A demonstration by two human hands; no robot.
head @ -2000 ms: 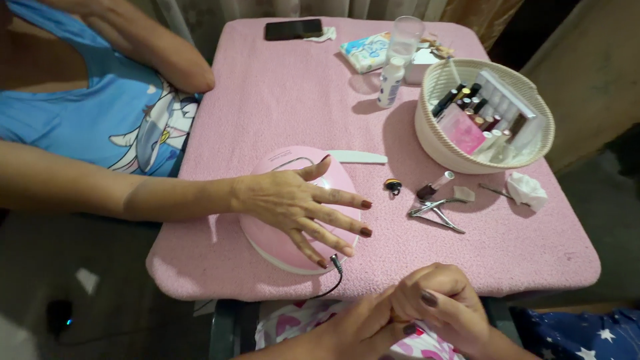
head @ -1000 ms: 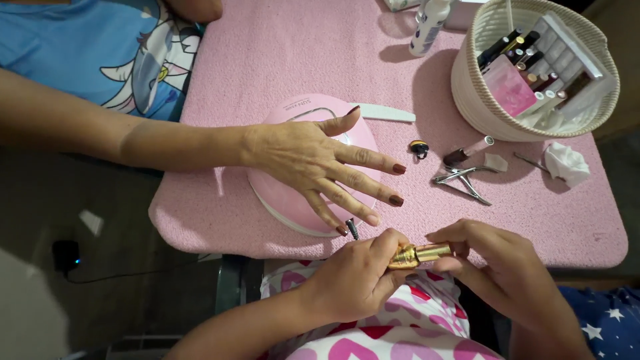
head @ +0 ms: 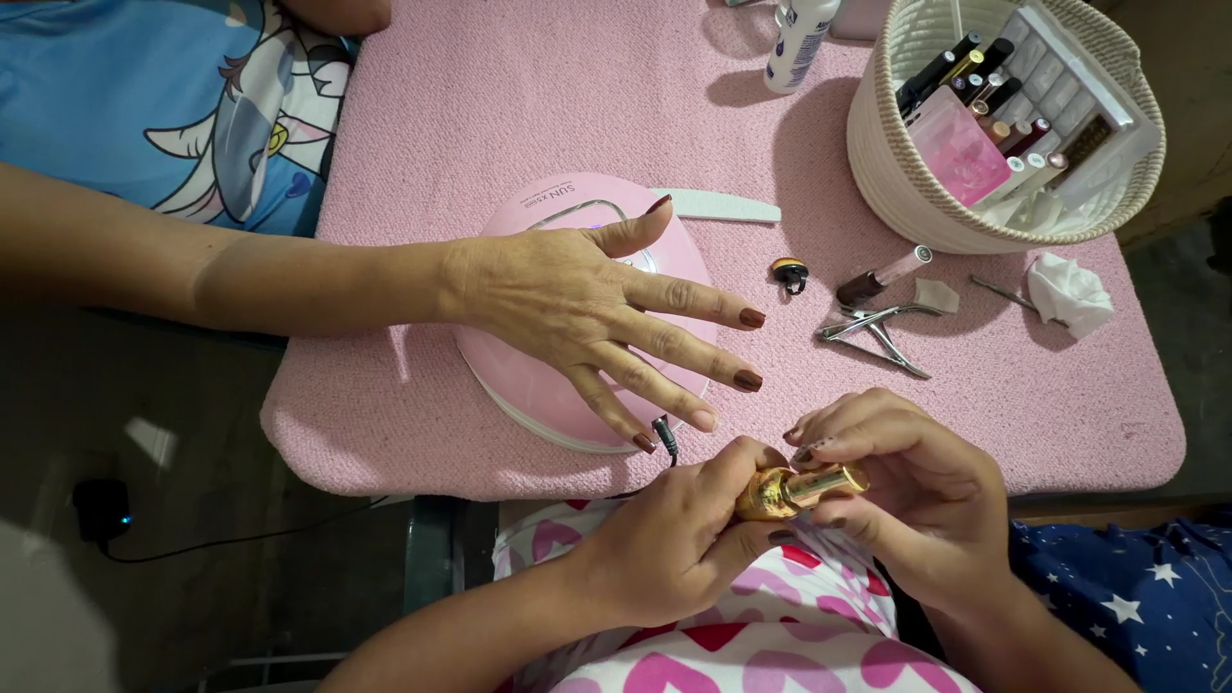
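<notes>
My left hand (head: 693,529) grips the body of a gold nail polish bottle (head: 768,495) above my lap, near the table's front edge. The bottle's gold cap (head: 828,484) points right, and my right hand (head: 910,491) has its fingers around it, with thumb and fingertips at the cap. Beyond them, another person's hand (head: 568,289) rests spread, palm down, on a pink nail lamp (head: 539,385). Dark reddish-brown polish shows on most of its nails; the ring finger's nail looks bare.
On the pink towel-covered table (head: 577,96) lie a nail file (head: 727,206), a small black-and-gold item (head: 789,275), a dark polish tube (head: 884,276), metal nippers (head: 876,337) and a crumpled white tissue (head: 1070,292). A woven basket (head: 924,202) of bottles and a white bottle (head: 801,43) stand behind. A cable plug (head: 664,433) sits by the lamp.
Two seconds ago my hands were together with no bottle visible; one second ago they held the gold bottle. The view has moved closer to the table. The other person's hand stays on the lamp.
</notes>
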